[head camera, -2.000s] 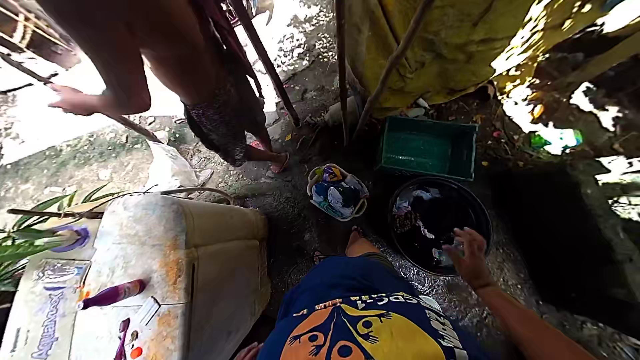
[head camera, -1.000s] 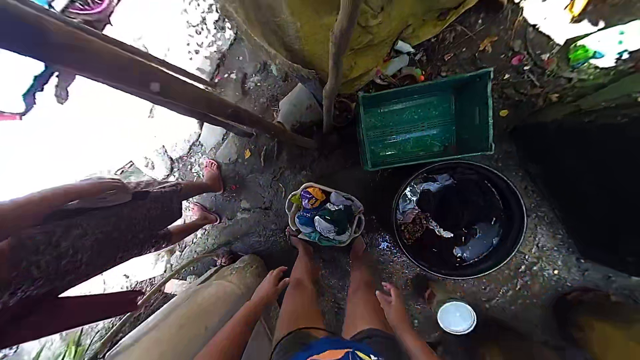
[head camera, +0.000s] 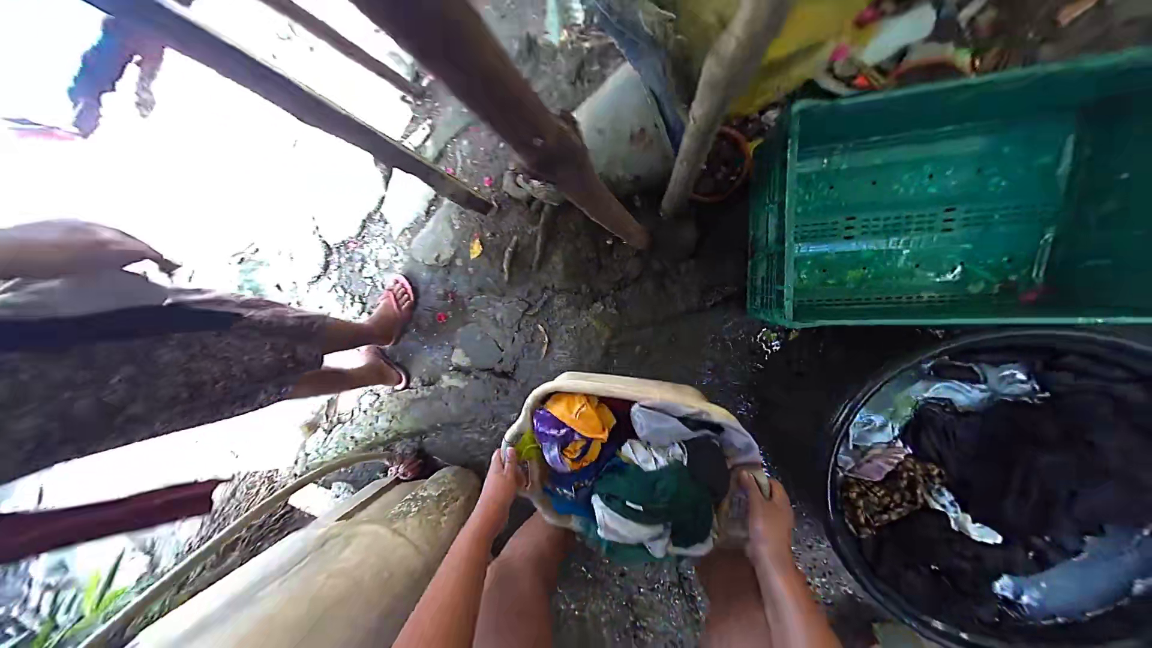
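A light-coloured basket (head camera: 621, 385) full of balled-up clothes is between my hands, just in front of my legs. My left hand (head camera: 504, 481) grips its left rim, and my right hand (head camera: 765, 508) grips the right rim. Inside lie a yellow and purple cloth (head camera: 576, 427), a dark green garment (head camera: 661, 495) and some grey and white pieces. Right of my right hand stands a round black tub (head camera: 841, 504) with dark clothes, a patterned brown cloth (head camera: 886, 495) and pale pieces in it, in what looks like water.
A green plastic crate (head camera: 936, 319) stands beyond the tub. Wooden poles (head camera: 540, 135) slant down to the wet ground ahead. At left another person in sandals (head camera: 391, 310) stands near a bright area. A large pale container (head camera: 360, 567) is close by my left arm.
Both hands have moved from beside my legs to the basket and taken hold of its rim. The view has come nearer to the basket.
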